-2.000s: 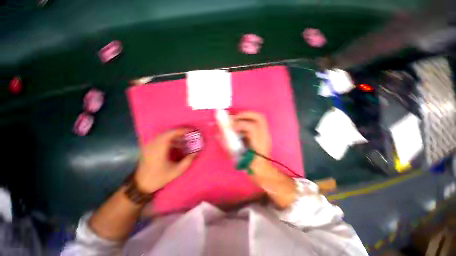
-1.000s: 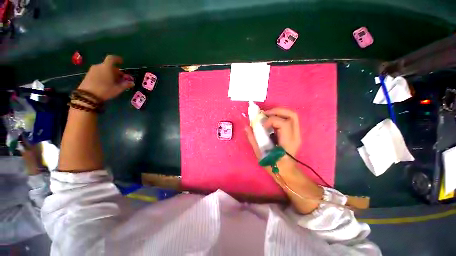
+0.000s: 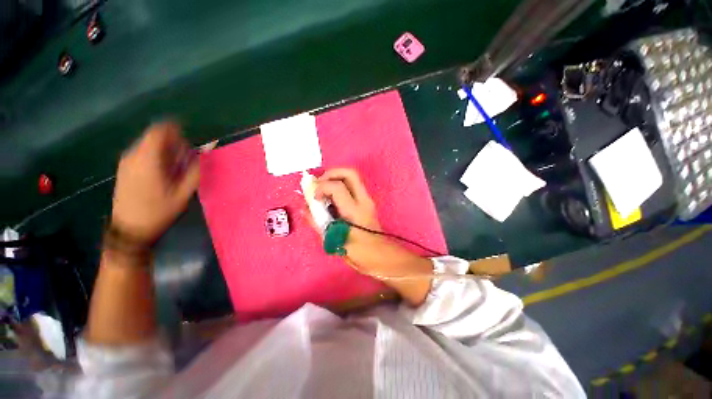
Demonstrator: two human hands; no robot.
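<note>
A pink housing point(image 3: 277, 223) lies face up on the bright pink-red mat point(image 3: 375, 273), left of the syringe. My right hand point(image 3: 349, 204) is closed around the white dispensing syringe point(image 3: 313, 193), its nose pointing at the white wipe stack. A dark green cap point(image 3: 336, 237) is on its rear end. My left hand point(image 3: 152, 183) is blurred, raised at the mat's far left corner. Something dark pinkish shows between its thumb and fingers, too blurred to tell whether it is held.
The paper wipes point(image 3: 291, 144) lie at the mat's far edge. Another pink housing point(image 3: 408, 47) and a red piece point(image 3: 45, 184) are on the green surface point(image 3: 234, 62). At right are crumpled wipes point(image 3: 500, 181), a blue rod point(image 3: 487, 118) and a black box point(image 3: 578, 183) with a red light.
The view has turned and shifted. My left hand has moved from the left-side housings toward the mat's far left corner. My right hand keeps the syringe. The housing on the mat has stayed since it was released.
</note>
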